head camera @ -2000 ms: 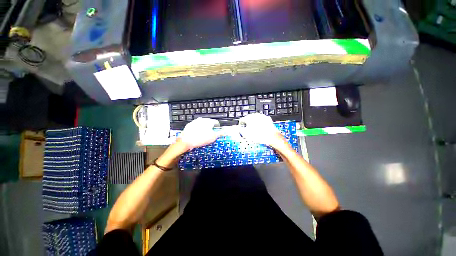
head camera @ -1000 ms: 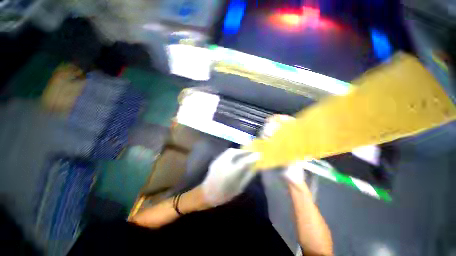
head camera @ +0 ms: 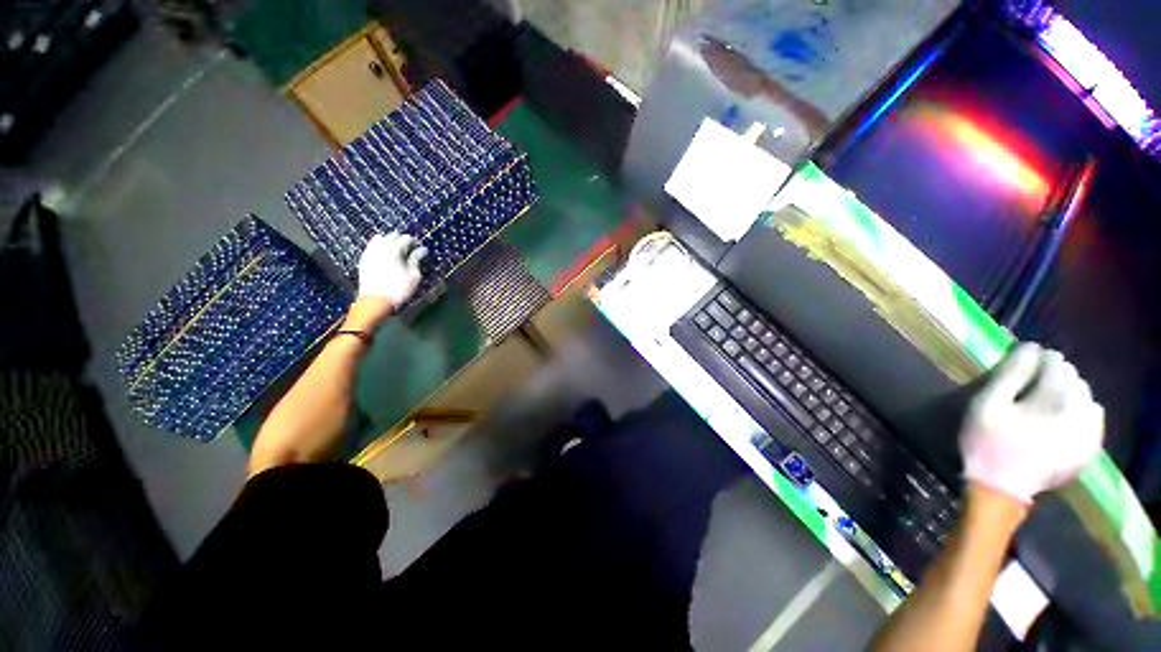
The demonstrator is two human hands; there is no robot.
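Two blocks of blue circuit boards stand at the left: the upper board stack (head camera: 414, 172) and the lower board stack (head camera: 229, 331). My left hand (head camera: 391, 270), in a white glove, is at the near edge of the upper stack with its fingers bent against it. The frame does not show whether it grips a board. My right hand (head camera: 1031, 423), also in a white glove, is at the taped lip of the machine bay (head camera: 917, 255). Its fingers are curled together and nothing shows in it. The open bay is dark with a red glow.
A black keyboard (head camera: 815, 395) lies on the shelf below the lip. A white paper label (head camera: 726, 178) is on the housing. A small dark-blue square (head camera: 797, 469) is at the shelf's front edge. A small striped block (head camera: 508, 293) and a tan box (head camera: 350, 89) are near the stacks.
The view has swung left. The board held in both hands, its yellow side showing earlier, is no longer distinguishable. My left hand has moved to the stack, my right hand to the machine lip.
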